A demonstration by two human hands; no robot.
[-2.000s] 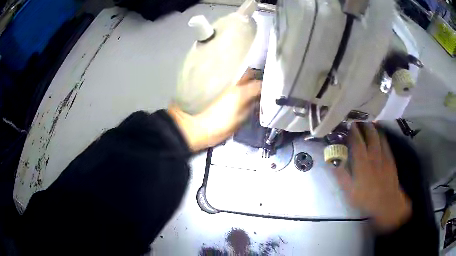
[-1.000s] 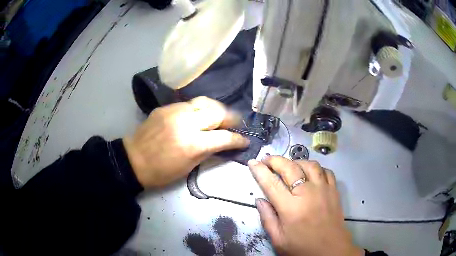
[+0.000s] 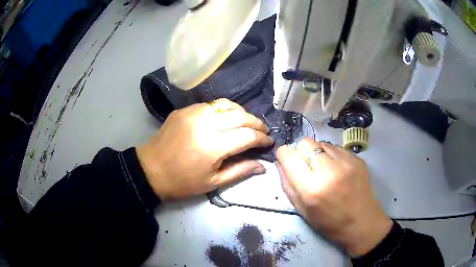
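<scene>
A dark denim garment piece (image 3: 229, 73) with pale stitch lines lies on the machine bed, left of and under the machine head. My left hand (image 3: 209, 148) lies on its near part, fingertips pressing the edge beside the presser foot (image 3: 292, 125). My right hand (image 3: 331, 185), with a ring, pinches the cloth's near edge just in front of the foot, fingertips close to the left ones. The needle is too small to tell.
The machine head (image 3: 344, 47) stands above my right hand. A cream oval paddle (image 3: 211, 41) hangs left of it. A cream tension knob (image 3: 356, 138) sits right of my right fingers. Dark cloth (image 3: 420, 120) shows behind the head.
The denim came into view left of the head, and both hands moved to its edge at the foot. Over the last second my right fingers have closed on the edge, nearer the foot.
</scene>
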